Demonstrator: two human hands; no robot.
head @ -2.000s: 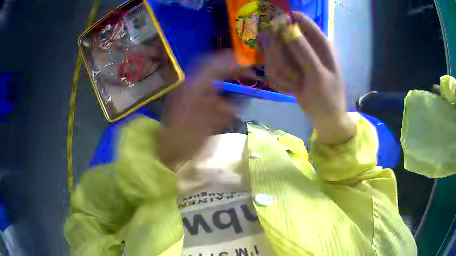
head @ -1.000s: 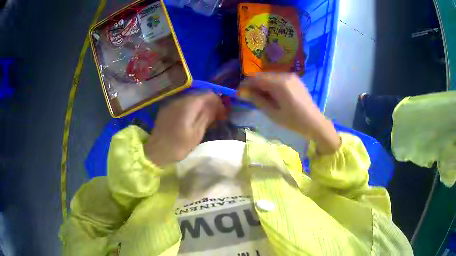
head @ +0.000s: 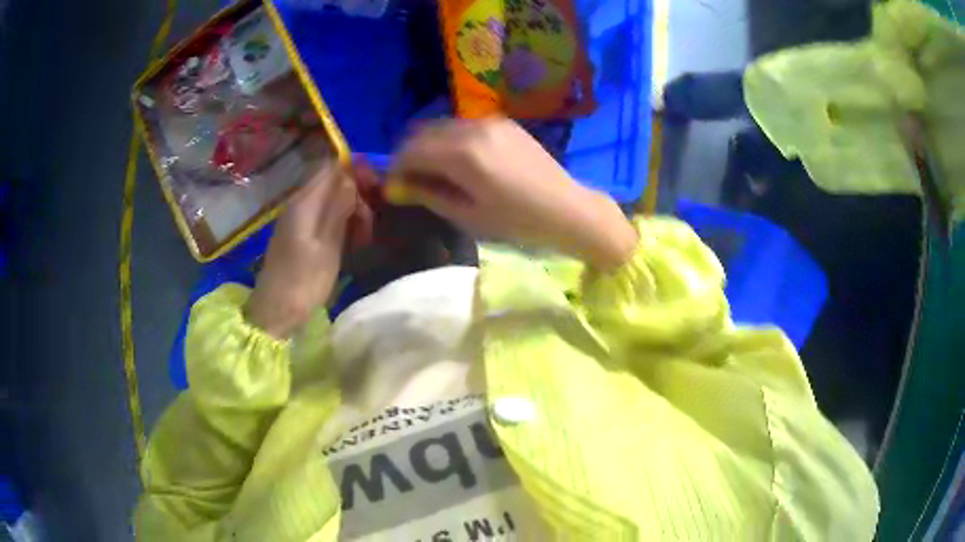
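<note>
The open tin with a yellow-gold rim lies tilted at the upper left, with clear bags and red coils inside. Its orange lid lies in the blue crate. My left hand is at the tin's lower right corner, fingers bent together. My right hand is just right of it, blurred, fingers curled, with yellow at a fingertip. A reddish patch shows between the hands; whether either hand holds something is unclear.
Another person's yellow-green sleeve reaches in at the upper right. Blue plastic shows right of my right arm. Yellow floor tape runs down the left. A green surface lies at the right edge.
Both hands have moved left in the picture and closer together, beside the tin. Tin, lid and crate appear shifted left as the view moved. The other person's sleeve is higher.
</note>
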